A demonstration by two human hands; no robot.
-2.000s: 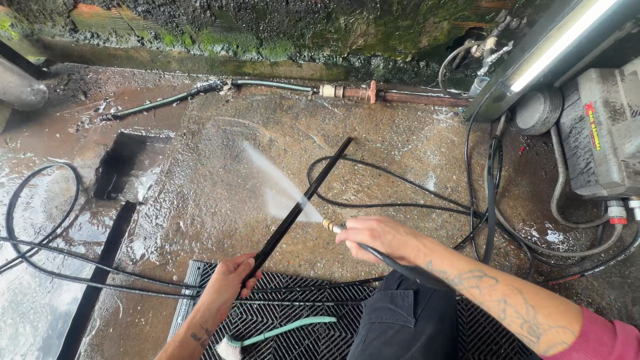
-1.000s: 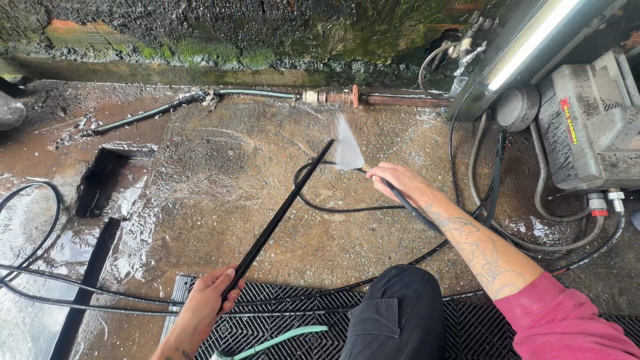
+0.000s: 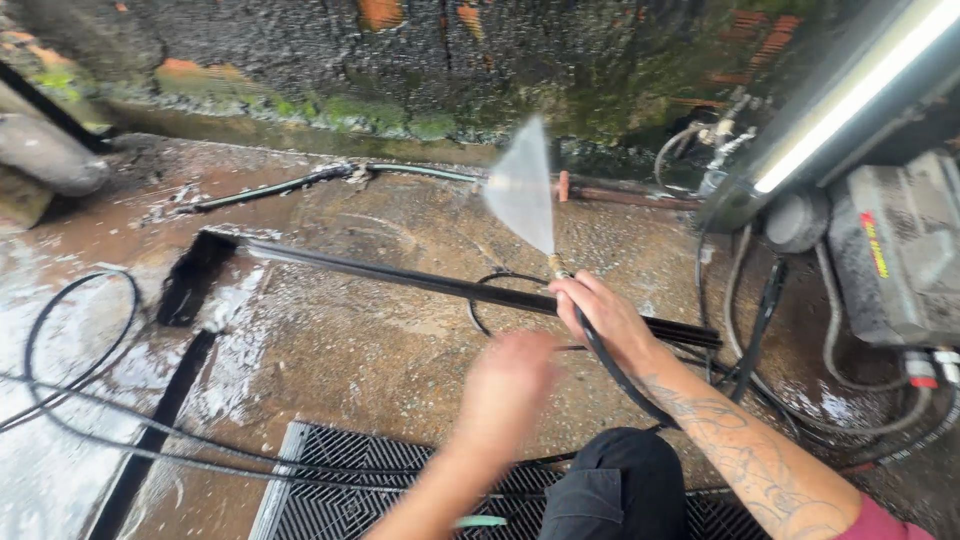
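My right hand [image 3: 606,315] grips the brass nozzle [image 3: 556,264] end of a black pressure hose [image 3: 615,371]. A fan of water spray [image 3: 523,187] leaves the nozzle toward the wall. A long black grooved strip [image 3: 420,279] lies across the wet floor, one end by the drain pit and the other beyond my right wrist, passing behind my right hand. My left hand [image 3: 514,394] is blurred, just below the strip and left of my right hand; whether its fingers hold anything cannot be told.
A square drain pit [image 3: 196,281] and a dark floor channel [image 3: 161,420] are at left. Black hoses [image 3: 82,390] loop across the floor. A ribbed black mat [image 3: 352,450] lies near my knee. A grey pressure washer [image 3: 900,255] stands right, a mossy wall [image 3: 420,82] behind.
The black strip was held by its lower end in my left hand; now it lies crosswise and my left hand has moved right, away from that end. The nozzle keeps spraying.
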